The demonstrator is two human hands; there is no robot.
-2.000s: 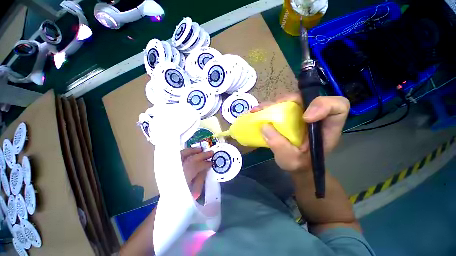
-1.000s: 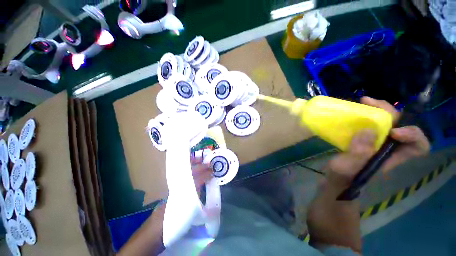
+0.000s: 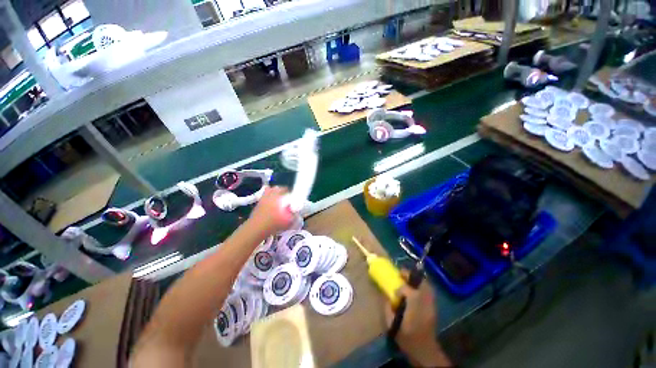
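Note:
My left hand [image 3: 272, 208] is stretched forward to the belt's near edge and shut on a white headphone [image 3: 306, 172], which is blurred and glows pink by my fingers. My right hand [image 3: 417, 320] holds a yellow glue bottle [image 3: 385, 279], nozzle pointing up and left, together with a black soldering iron [image 3: 403, 302]. Piled speaker plates [image 3: 283, 283] lie on the cardboard mat [image 3: 352, 338] between my arms. The pale cream support block [image 3: 280, 346] sits at the bottom centre with its recess bare.
Several headphones [image 3: 172, 210] stand on the green belt [image 3: 338, 162]. An amber pot [image 3: 379, 203] with white wadding and a blue bin [image 3: 460, 284] with dark contents are ahead right. Cardboard stacks [image 3: 561, 162] carry plates at the right; more lie lower left. A metal shelf [image 3: 216, 54] crosses above.
The view has tilted up towards the belt. My left hand has carried the headphone from near my body out to the belt. The bottle has moved away from the earcup, still in my right hand.

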